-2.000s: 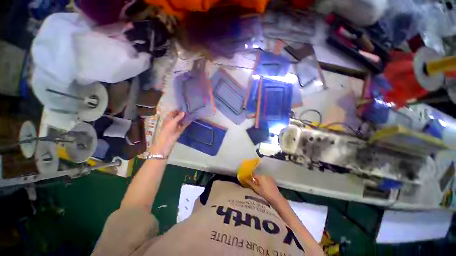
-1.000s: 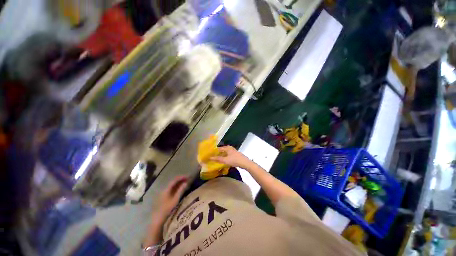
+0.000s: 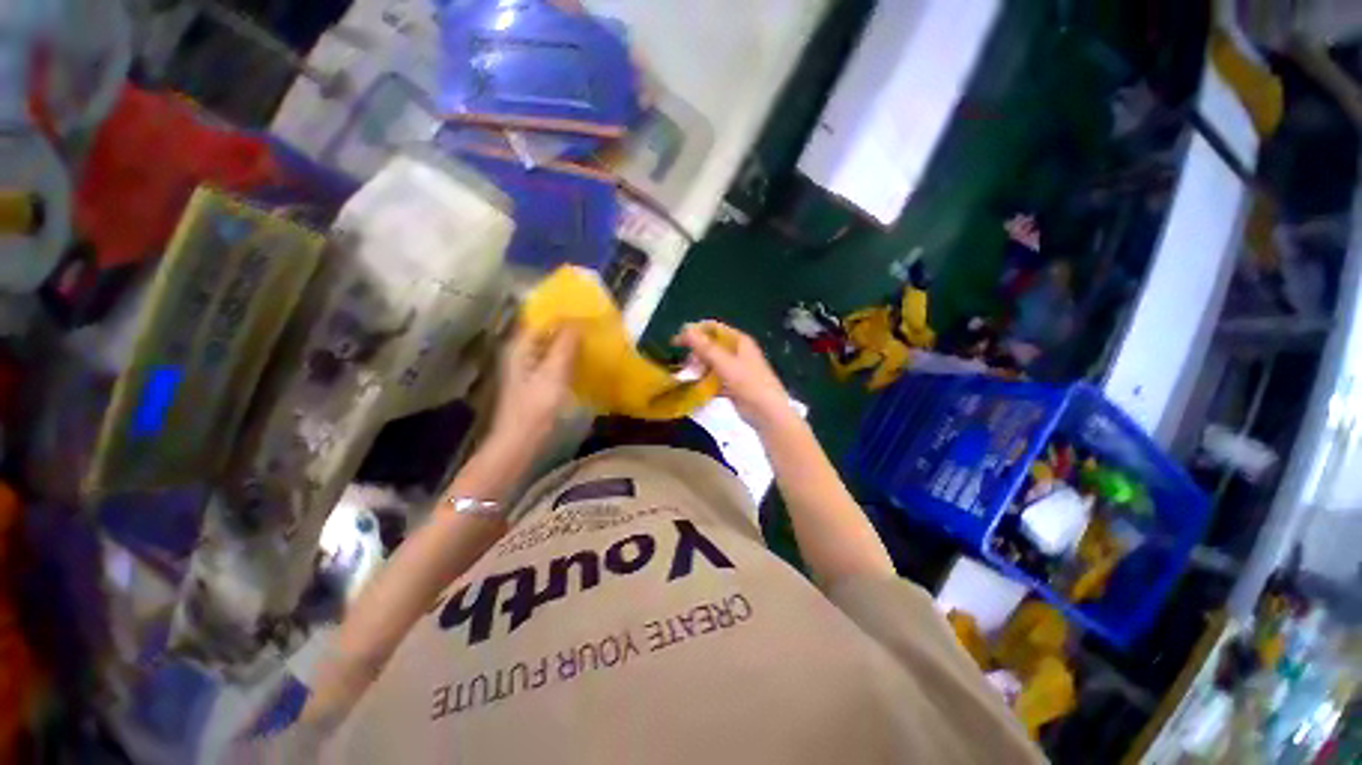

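A yellow fabric piece (image 3: 605, 351) is stretched between my two hands in front of my chest, its right end folded or curled. My left hand (image 3: 541, 374) grips its left end. My right hand (image 3: 725, 366) holds its right end at the fingertips. The off-white sewing machine head (image 3: 351, 329), grimy and blurred, stands to the left of my hands. Blue templates (image 3: 535, 75) with orange-brown strips lie on the white table beyond the fabric.
A blue crate (image 3: 1031, 486) with scraps stands on the green floor at right. Yellow scraps (image 3: 881, 341) lie beyond it, and more lie beside its near end. A long white surface (image 3: 904, 105) is at the top. A red cloth (image 3: 165, 172) is at upper left.
The view has turned right from the template table toward the crate. My left hand has come from a template to the yellow fabric, which is now spread between both hands.
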